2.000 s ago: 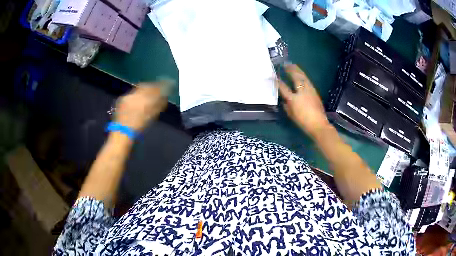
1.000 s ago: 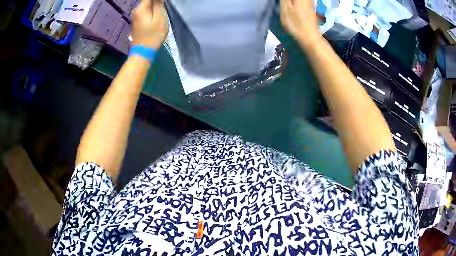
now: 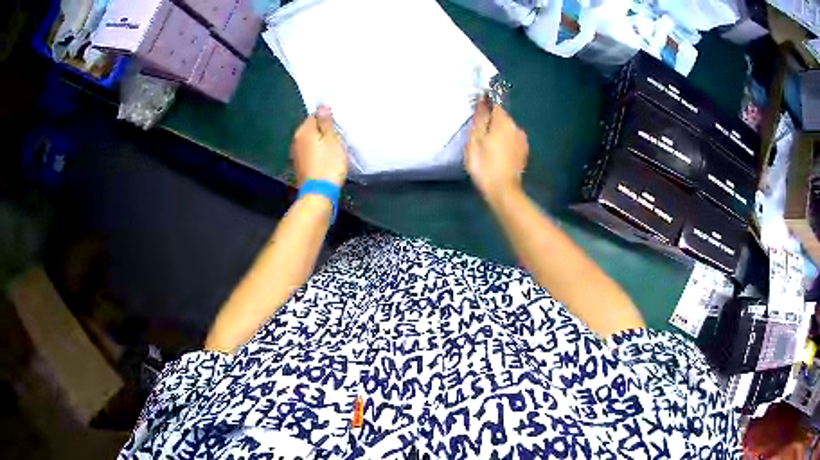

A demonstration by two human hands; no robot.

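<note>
A white poly mailer (image 3: 387,76) lies flat on a stack of the same bags in front of me, with a grey band along its near edge. My left hand (image 3: 319,154) grips its near left edge, thumb on top; a blue band is on the wrist. My right hand (image 3: 496,151) grips its near right edge, thumb on top, beside a small dark printed patch of the bags beneath. The fingers under the mailer are hidden. Whether anything is inside the mailer cannot be seen.
The dark green tabletop (image 3: 548,135) bears stacked black boxes (image 3: 670,148) at right and mauve-pink boxes (image 3: 193,45) at far left. A crumpled clear pouch (image 3: 147,97) is by them. White carrier bags (image 3: 620,36) lie top right, printed labels (image 3: 706,296) at the right edge.
A grey-looking bag was raised at the top between both hands a second ago. Now both hands are lower and nearer me, and a white mailer lies flat between them.
</note>
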